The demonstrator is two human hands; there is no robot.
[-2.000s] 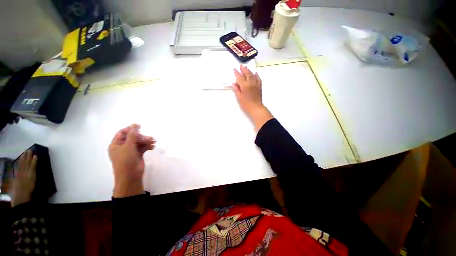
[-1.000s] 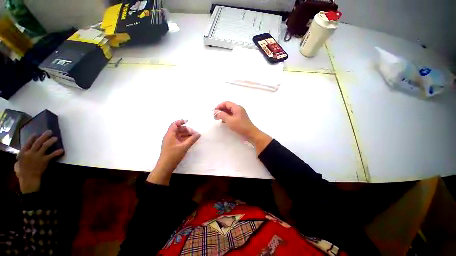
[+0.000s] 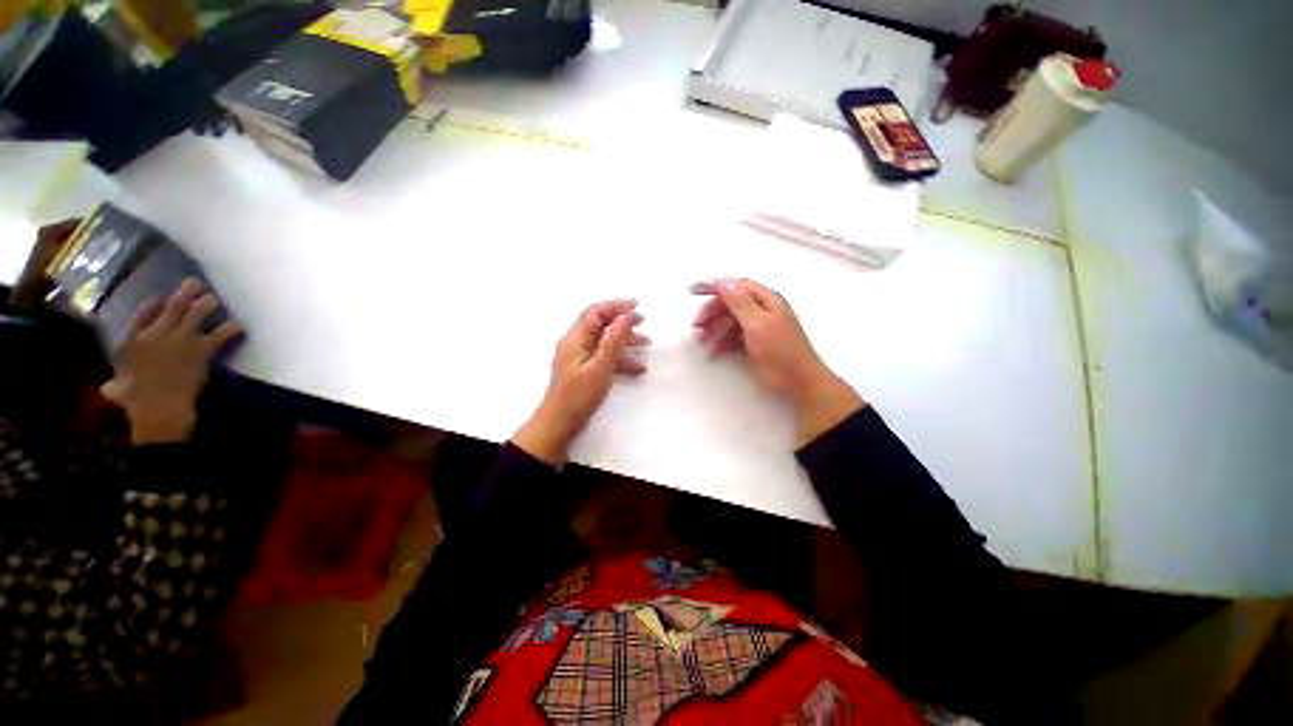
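My left hand (image 3: pixel 589 369) is over the front part of the white table, thumb and fingers pinched. My right hand (image 3: pixel 766 338) is just to its right, thumb against the fingers. A thin clear bag (image 3: pixel 667 362) shows only faintly between the hands against the white table; its outline is hard to make out. The two hands are a little apart. A flat white stack (image 3: pixel 837 199) with a pinkish lower edge lies beyond my right hand, beside the black phone (image 3: pixel 891 135). No box is in my hands.
Black-and-yellow packs (image 3: pixel 319 92) stand at the back left. A person's hands (image 3: pixel 163 355) hold a dark box (image 3: pixel 131 277) at the left edge. At the back are a white paper pad (image 3: pixel 815 57), a dark red case (image 3: pixel 1014 64) and a cream bottle (image 3: pixel 1042 121). A plastic packet (image 3: pixel 1231 270) lies right.
My right hand has left the stack by the phone and come back near my left hand. The view has turned left. The other person's box is now tilted, with both their hands on it.
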